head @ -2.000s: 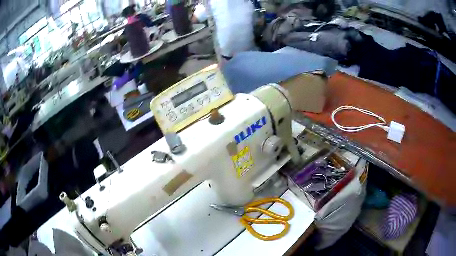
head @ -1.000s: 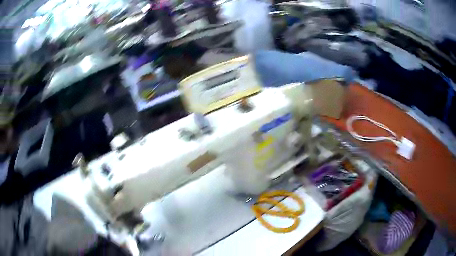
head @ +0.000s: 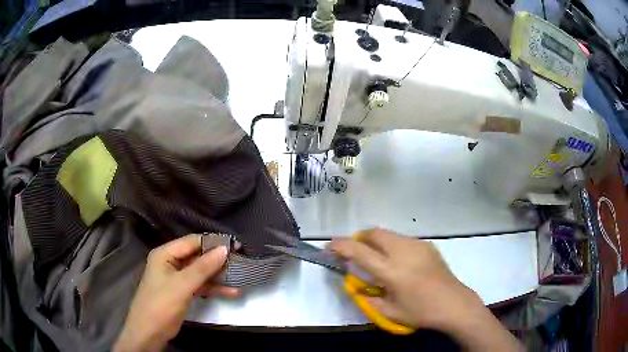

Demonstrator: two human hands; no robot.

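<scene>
My left hand (head: 169, 282) pinches a small grey fabric piece (head: 217, 242) with a striped part (head: 258, 269) below it, at the front edge of the table. My right hand (head: 406, 275) holds the orange-handled scissors (head: 372, 306), blades apart and pointing left at the striped fabric. Whether the blades touch the cloth I cannot tell. The dark striped lining (head: 179, 185) and grey-brown shell fabric (head: 165, 113) lie heaped at left, with a yellow-green patch (head: 89, 179) on the lining. My left fingertips hide part of the small piece.
The white sewing machine (head: 427, 96) stands behind and right of my hands, its needle area right of the lining. A control panel (head: 551, 51) sits at upper right. An accessories box (head: 561, 254) is at the table's right end. A white cord (head: 609, 220) lies beyond.
The view has swung left and down from the machine's right side to the garment. Both hands now show. The scissors, earlier lying on the table, are in my right hand.
</scene>
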